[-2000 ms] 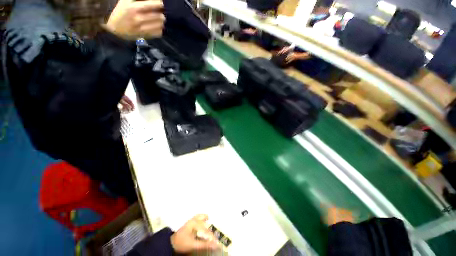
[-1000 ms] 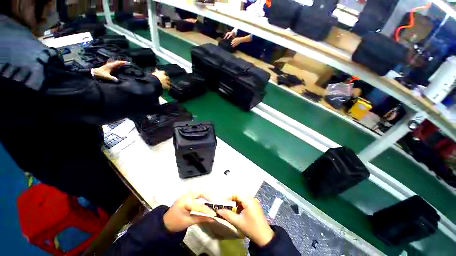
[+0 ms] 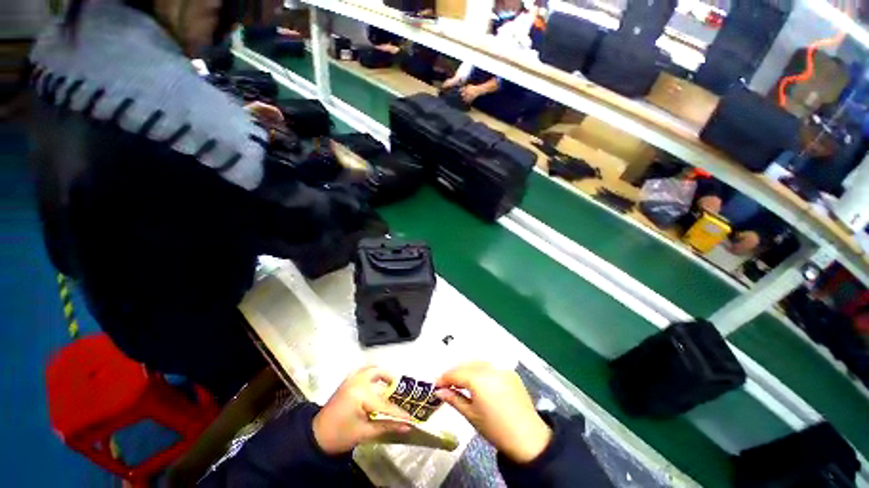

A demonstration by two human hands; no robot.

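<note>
My left hand [image 3: 354, 419] holds a cream-yellow sticker backing sheet [image 3: 413, 398] with rows of dark stickers, low in the centre. My right hand [image 3: 497, 405] is at the sheet's right edge, thumb and fingertips pinched at the stickers; whether a sticker is between them is too small to tell. A black box-shaped unit [image 3: 394, 294] with a top handle stands upright on the pale bench just beyond my hands. A tiny dark bit [image 3: 448, 339] lies on the bench to its right.
A person in dark clothes [image 3: 162, 219] leans over the bench at left, by a red stool [image 3: 114, 400]. A green conveyor [image 3: 534, 276] carries black units [image 3: 677, 367]. Shiny film [image 3: 562, 429] covers the bench at right. A shelf [image 3: 572, 81] runs overhead.
The view has shifted slightly. The neighbouring person has leaned further over the bench. In my hands, more of the sheet's dark stickers show, and my right hand has moved to its right edge.
</note>
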